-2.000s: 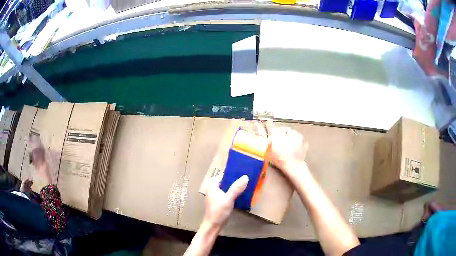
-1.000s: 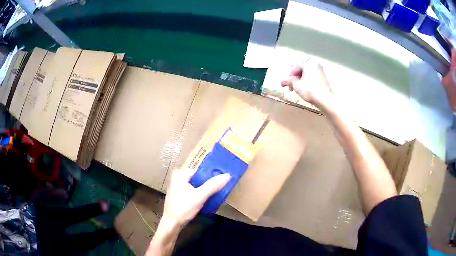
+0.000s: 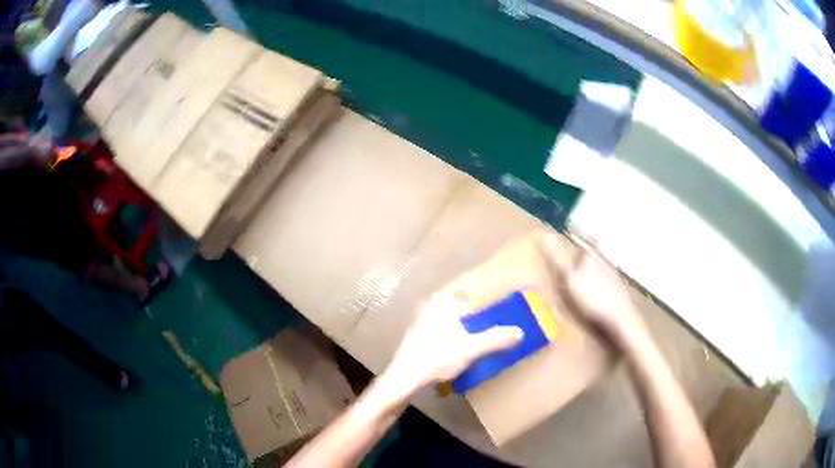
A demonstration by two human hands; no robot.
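A brown carton (image 3: 540,402) lies on the cardboard-covered bench in front of me, blurred by motion. My left hand (image 3: 444,340) is closed around the blue tape dispenser (image 3: 499,340), whose orange part shows at its upper right end. The dispenser is over the carton. My right hand (image 3: 591,279) is at the carton's upper right edge, blurred; its fingers cannot be made out well, so its grip is unclear.
Stacked flattened cartons (image 3: 215,119) lie on the bench's far left end. Another carton (image 3: 774,425) stands at the lower right. A carton (image 3: 284,393) is on the green floor. A white panel (image 3: 723,219) lies behind the bench. People are at the left, beside a red stool (image 3: 119,206).
The view has swung left and tilted. My right hand has come from above the white panel back down to the carton. My left hand still holds the dispenser, now turned more sideways.
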